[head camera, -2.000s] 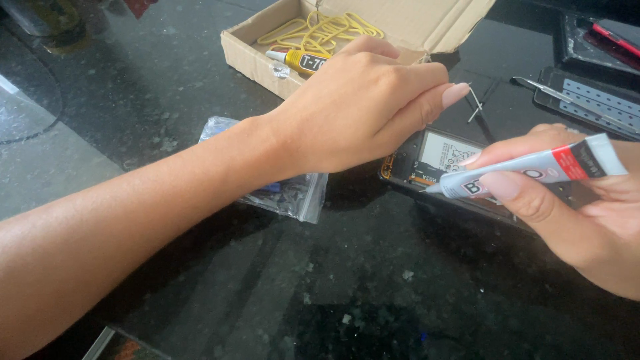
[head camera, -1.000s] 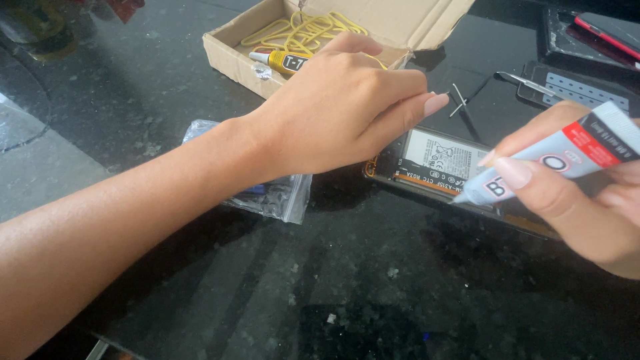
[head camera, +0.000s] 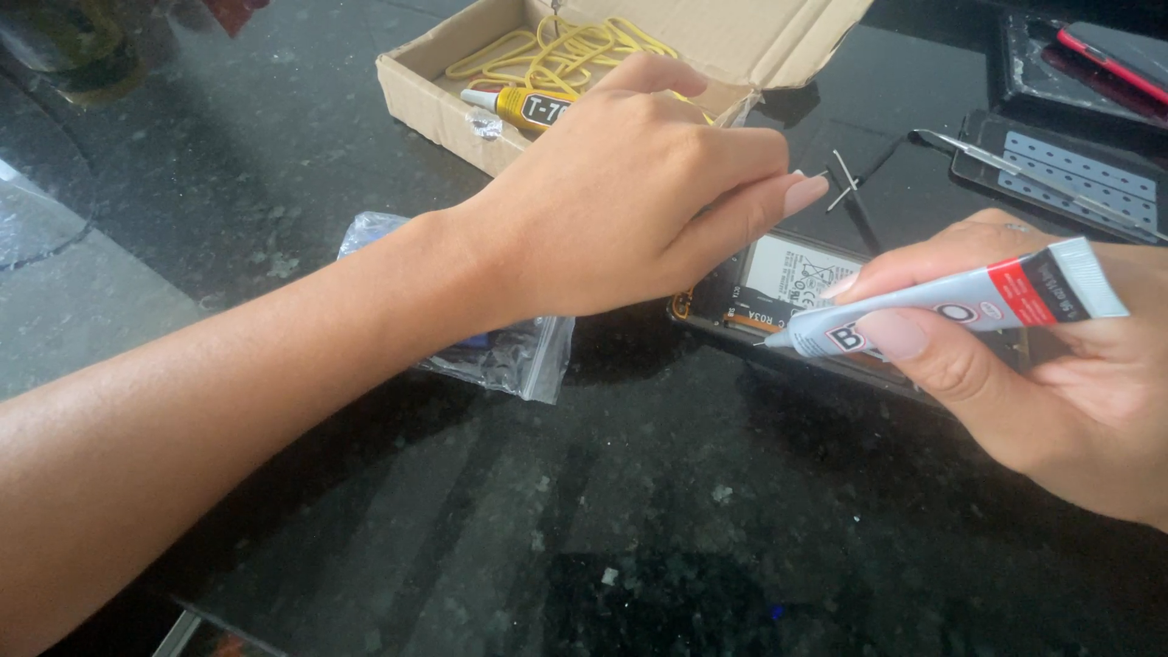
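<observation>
My right hand (head camera: 1013, 365) grips a grey adhesive tube (head camera: 967, 310) with a red band. Its fine tip lies at the near edge of an opened smartphone (head camera: 757, 310), whose battery (head camera: 794, 274) and orange flex cable show. Both the tube and my fingers hide much of the phone. My left hand (head camera: 675, 182) hovers over the phone's far left corner. Between its fingertips and the phone's far side a thin T-shaped metal pin (head camera: 841, 182) shows; whether the fingers pinch something is hard to tell.
Behind my left hand is an open cardboard box (head camera: 438, 119) with a yellow cord (head camera: 566, 50) and a yellow T-7000 tube (head camera: 529, 108). A zip bag (head camera: 538, 365) lies under my left forearm. Metal tweezers (head camera: 1031, 173) rest on a dark panel (head camera: 976, 182) at right, near a red-edged phone (head camera: 1113, 64).
The tube in my right hand has tilted flatter since one second ago, and its tip has moved left along the phone's near edge. My left hand stays over the phone's far left corner.
</observation>
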